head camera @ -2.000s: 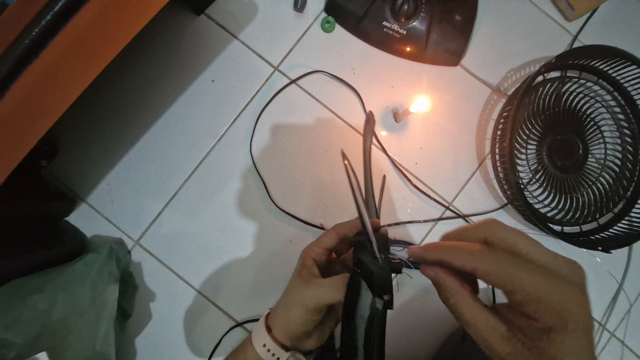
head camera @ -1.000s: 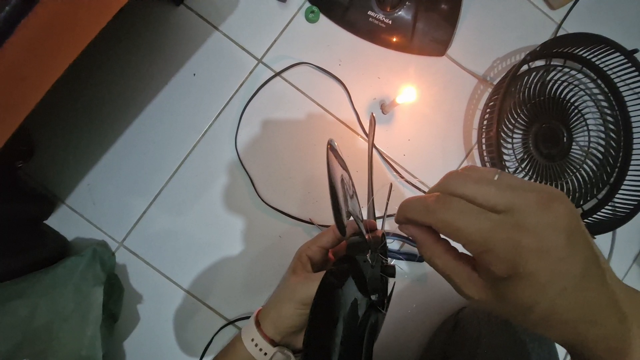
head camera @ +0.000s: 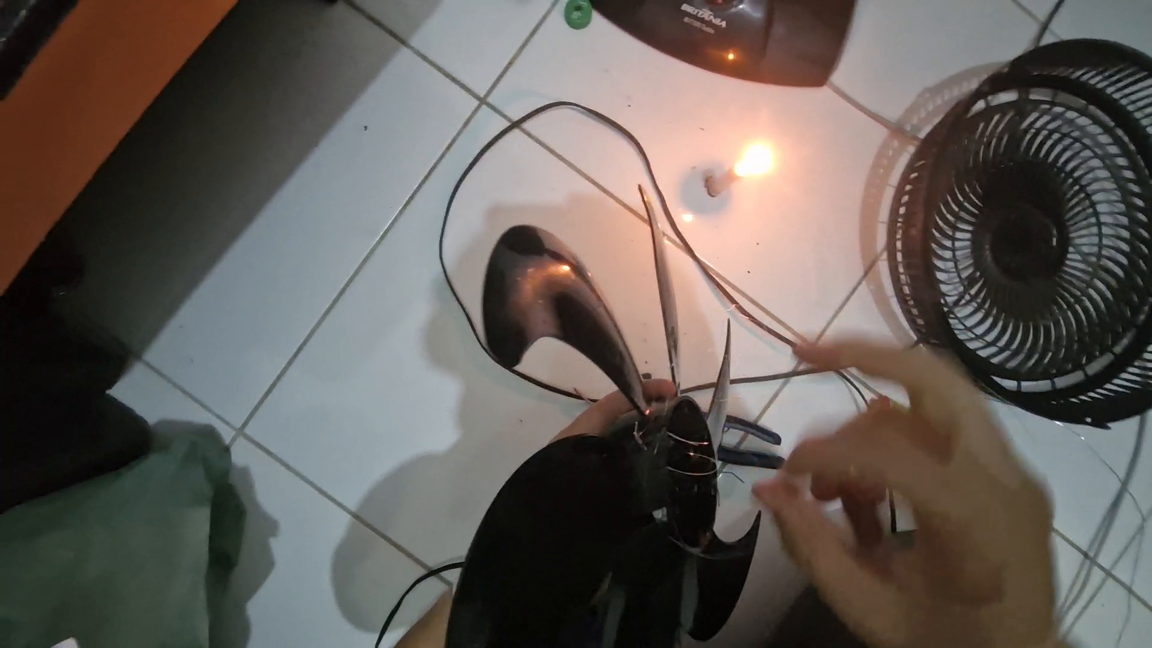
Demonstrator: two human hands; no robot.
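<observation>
A black plastic fan blade rotor [head camera: 558,531] is held up at the bottom centre, its blades fanning out around the hub. Thin wire is wound across the hub. My left hand [head camera: 616,409] grips the rotor from behind; most of that hand is hidden by the blades. To the right of the hub, my right hand [head camera: 909,486] is raised and blurred, fingers apart, not touching the rotor. Between hub and right hand, the blue handles of a hand tool [head camera: 751,443] show on the floor, its head hidden behind the rotor.
A lit candle [head camera: 720,180] stands on the white tiles beyond the rotor. A black cable [head camera: 444,225] loops around there. At right lies a black fan grille [head camera: 927,297], at the top a dark fan base [head camera: 747,40] and green ring [head camera: 578,13], at lower left a green bag [head camera: 117,549].
The rotor has turned in my left hand, so its blades and hub now show more broadly. My right hand has drawn away from the hub to the right.
</observation>
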